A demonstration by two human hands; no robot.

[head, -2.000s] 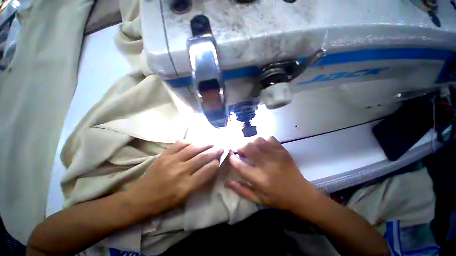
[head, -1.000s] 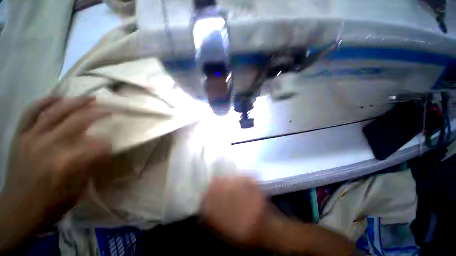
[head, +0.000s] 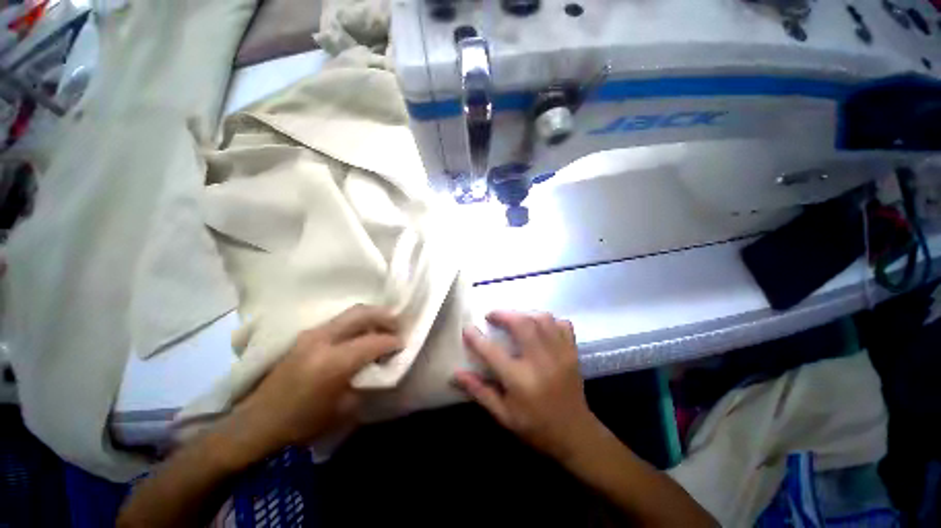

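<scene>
A cream garment piece (head: 299, 206) lies crumpled left of the needle and reaches the table's front edge. A folded edge of it (head: 428, 320) stands up between my hands. My left hand (head: 335, 371) grips the cloth by this fold, fingers curled over it. My right hand (head: 526, 376) rests with fingers apart on the cloth's right edge and the table, below the needle area; it does not pinch anything that I can see. The presser foot (head: 517, 216) sits under the white machine head (head: 619, 62), in bright glare. No cloth shows under the foot.
A black smartphone (head: 789, 263) lies at the right on the machine table (head: 640, 299), with dark green looped handles (head: 908, 268) beside it. More cream cloth hangs at the far left (head: 72, 237). Below right is cream cloth (head: 795, 413) with a blue-and-white strip (head: 800, 490). A blue mesh basket (head: 270, 495) is below left.
The garment piece has come away from the needle toward the front left. My left hand swung far left, then returned to the cloth. My right hand moved down and then onto the table edge. The view shifted.
</scene>
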